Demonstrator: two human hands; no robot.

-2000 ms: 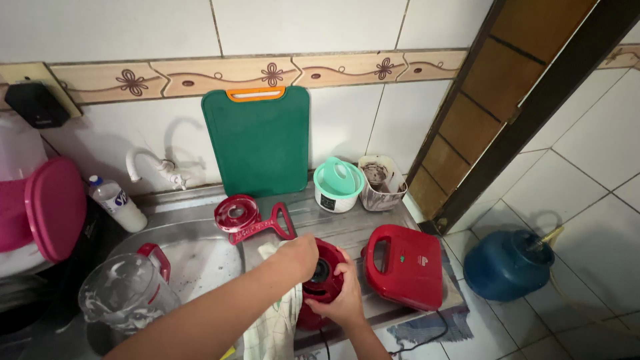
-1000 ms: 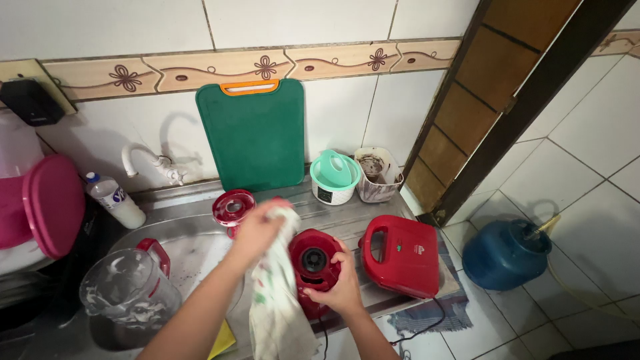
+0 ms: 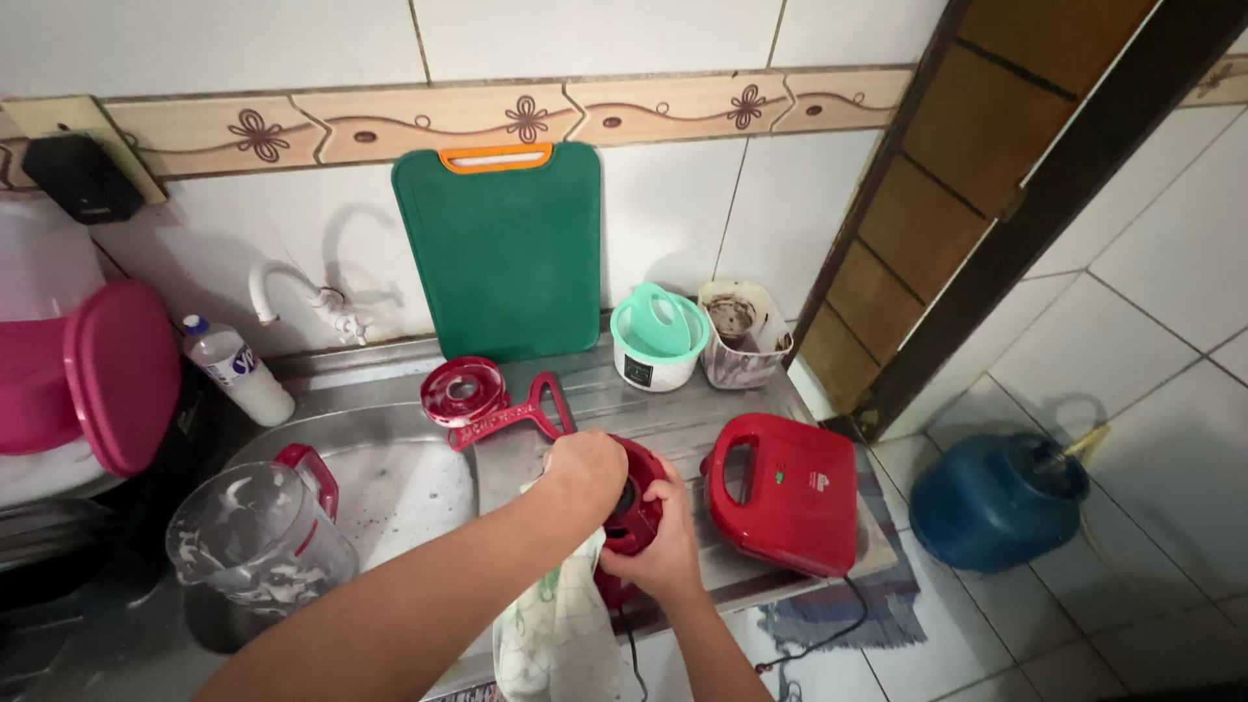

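My left hand (image 3: 588, 475) is closed on a pale patterned cloth (image 3: 561, 634) and lies over the top of a red blender base (image 3: 639, 497). Most of the cloth hangs down in front of the counter. My right hand (image 3: 668, 541) grips the base from its right side, fingers on the rim. Behind my left hand lie a red peeler-shaped utensil (image 3: 526, 414) and a red round lid (image 3: 463, 390) with whitish residue. To the right of the base sits a red sandwich maker (image 3: 790, 492). The bottom of the base is partly hidden.
A clear blender jar (image 3: 263, 531) with suds stands in the metal sink (image 3: 409, 487). Behind are a detergent bottle (image 3: 239, 370), a faucet (image 3: 312, 297), a green cutting board (image 3: 507, 253), a mint-lidded pot (image 3: 658, 341) and a stained plastic container (image 3: 743, 336). A blue gas cylinder (image 3: 994, 502) stands on the floor.
My left hand, which held the cloth up left of the base a second ago, has come back over the base's top. My right hand still holds the base.
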